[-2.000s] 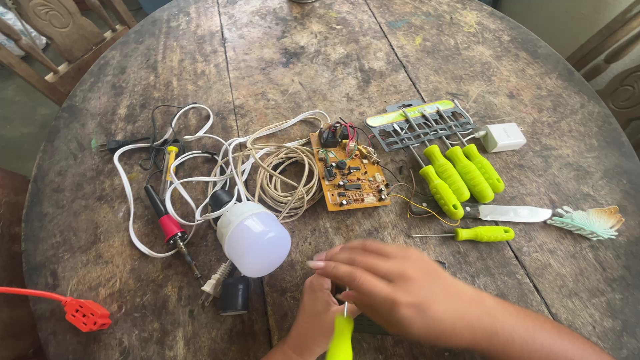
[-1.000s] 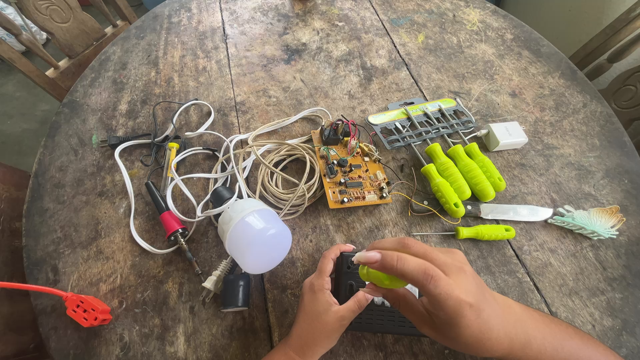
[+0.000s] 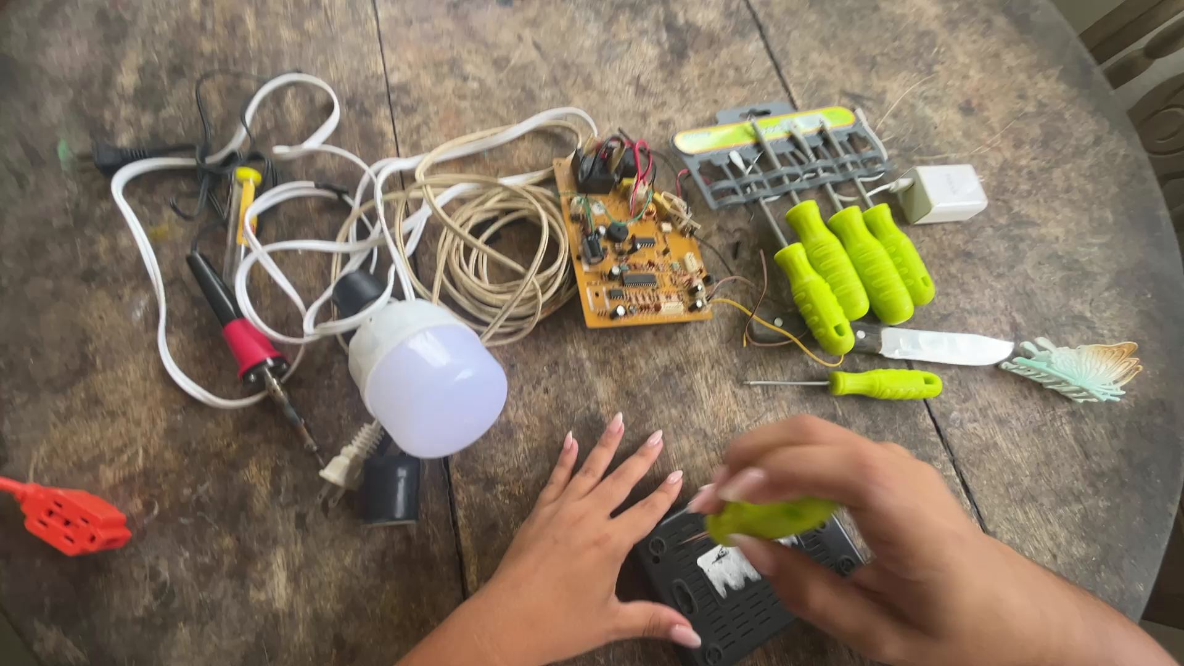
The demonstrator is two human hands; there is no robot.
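My right hand (image 3: 851, 518) grips the lime-green handle of a screwdriver (image 3: 772, 520) above a black vented plastic case (image 3: 731, 592) with a torn white label. The screwdriver's tip is hidden. My left hand (image 3: 592, 546) lies spread with fingers apart, its thumb at the case's left side and its fingertips over the table. Beyond the hands, a small lime-green screwdriver (image 3: 883, 384) lies on the wood. Farther back sits an orange-brown circuit board (image 3: 638, 254) with loose wires.
Several lime-green screwdrivers (image 3: 828, 268) hang in a grey holder (image 3: 786, 162) beside a white charger (image 3: 943, 194). A knife (image 3: 943, 346) and a hair claw clip (image 3: 1073, 370) lie right. An LED bulb (image 3: 430, 379), coiled cable (image 3: 499, 245), soldering iron (image 3: 240, 342) and red outlet block (image 3: 74, 520) lie left.
My left hand has let go of the black case and spread out to its left. The screwdriver, upright over the case a second ago, now tilts in my right hand. The view has moved closer.
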